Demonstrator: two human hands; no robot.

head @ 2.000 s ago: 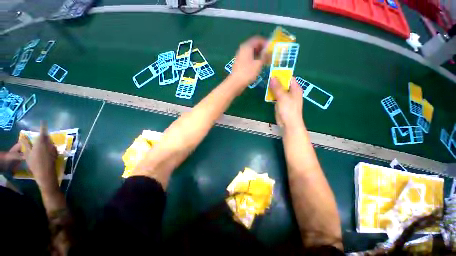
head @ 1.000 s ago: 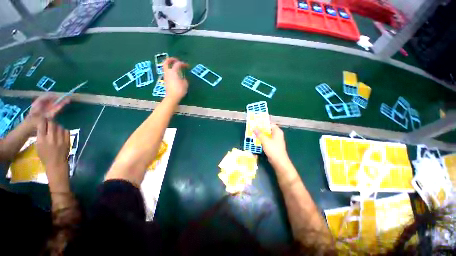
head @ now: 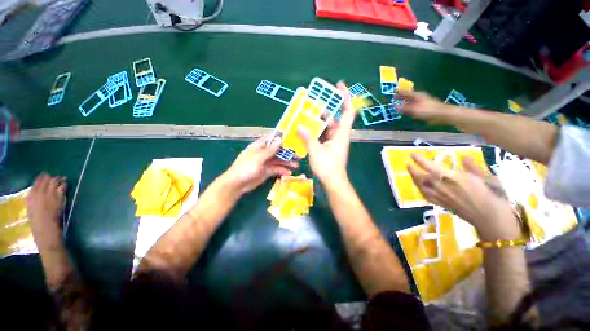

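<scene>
Light-blue phone frames with yellow stickers in their windows are held together between my two hands, above the pale rail; how many overlap I cannot tell. My left hand grips their lower left end. My right hand holds their right side, its thumb on the yellow. A pile of loose yellow stickers lies on the bench just below my hands. A second yellow pile lies at left on a white backing sheet.
Light-blue frames lie on the green conveyor belt beyond the metal rail. A neighbour's hands reach in at right over yellow sticker sheets. Another person's hand is at far left. A red tray stands on the far side.
My left hand has left the belt and come to the frames by my right hand. The view has shifted right. A neighbour's arms have entered at right.
</scene>
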